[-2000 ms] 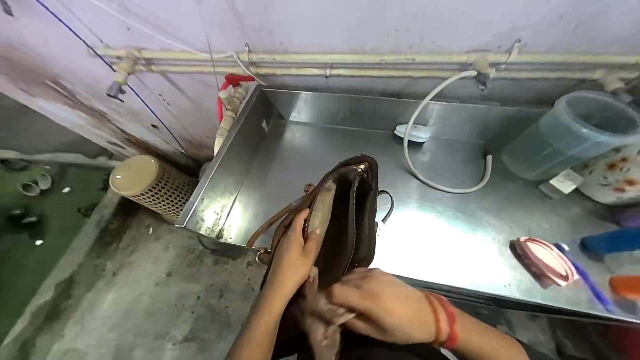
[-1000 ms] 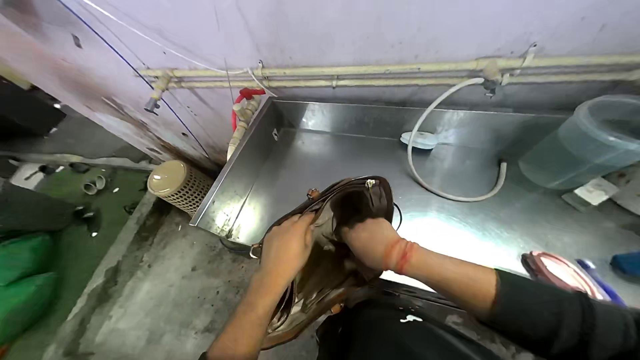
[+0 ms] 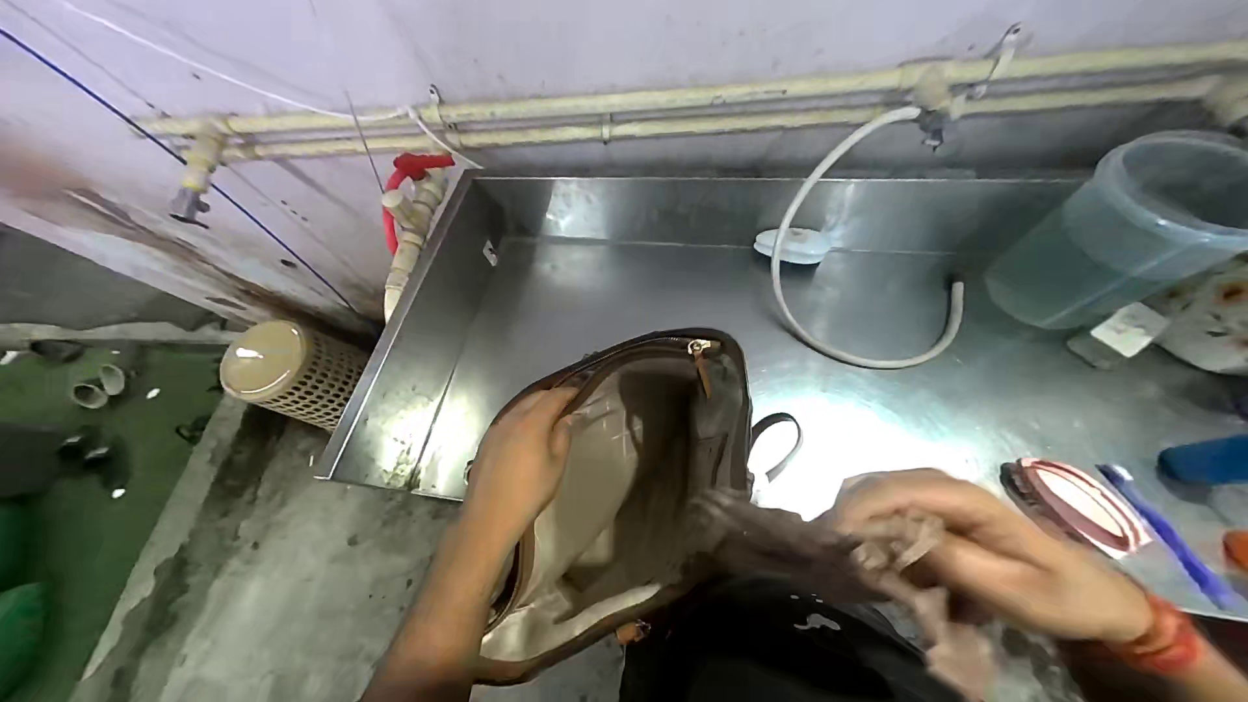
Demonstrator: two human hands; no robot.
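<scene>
A brown handbag [image 3: 609,458] with a pale lining is unzipped and wide at the mouth, over the front edge of a stainless steel sink tray [image 3: 624,292]. My left hand [image 3: 517,458] grips the bag's left rim. To the right of the bag, my right hand [image 3: 985,556] is closed on a crumpled brownish cloth [image 3: 780,536], blurred, which trails toward the bag's mouth and hangs below the fingers. A zip pull [image 3: 698,351] shows at the bag's far end. A dark strap loop [image 3: 777,434] sticks out on its right side.
A white hose [image 3: 785,263] curves down from a wall tap into the tray. A translucent plastic bucket [image 3: 1121,234], a blue-handled brush [image 3: 1170,541] and a red-rimmed packet [image 3: 1082,507] lie to the right. A beige perforated basket [image 3: 292,370] stands left of the tray. Pipes run along the wall.
My right hand was inside the bag a second ago and has come out to the right with the crumpled cloth. My left hand still holds the bag's left rim.
</scene>
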